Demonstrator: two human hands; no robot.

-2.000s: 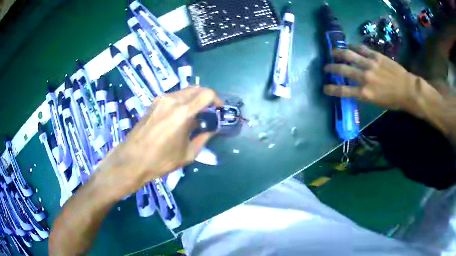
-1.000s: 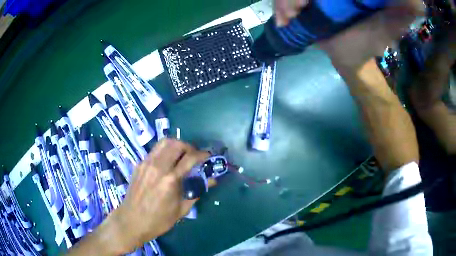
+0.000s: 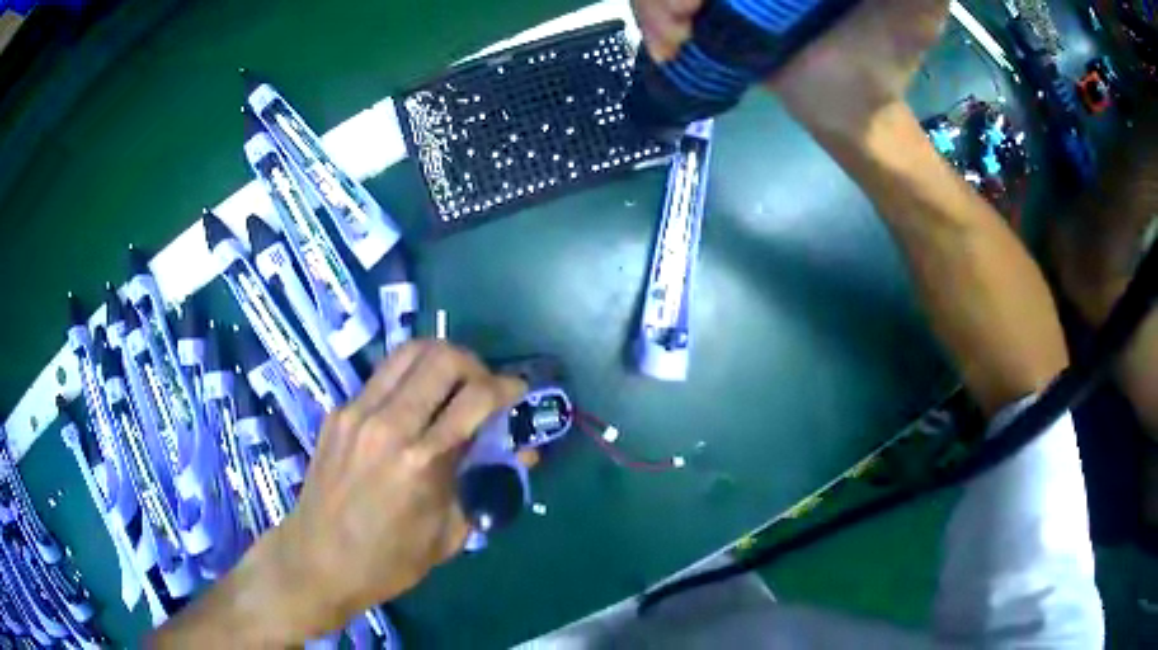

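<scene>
My left hand [image 3: 394, 464] is shut on a white-lavender device body [image 3: 508, 432], its open end facing up with dark and shiny parts inside and a round black end beside it. Thin red lead wires [image 3: 622, 455] with small white connectors run from it onto the bench. My right hand [image 3: 845, 64] holds the thick blue-and-black electric screwdriver [image 3: 749, 57] at the top; its lower end is over the right edge of the black screw tray [image 3: 521, 127], its tip hidden. A single white-lavender device [image 3: 676, 254] lies just beside the tray.
Many device bodies [image 3: 159, 425] are piled at the left. A black cord [image 3: 914, 470] crosses my right forearm. Small motor-like clusters [image 3: 984, 140] and another person's arm [image 3: 1105, 241] are at the right. The bench has a white edge strip [image 3: 362, 142]. Tiny pale bits lie near the wires.
My right hand went from the screwdriver lying on the bench to holding it up over the tray's right side. My left hand still holds the device; its red wires now show spread out.
</scene>
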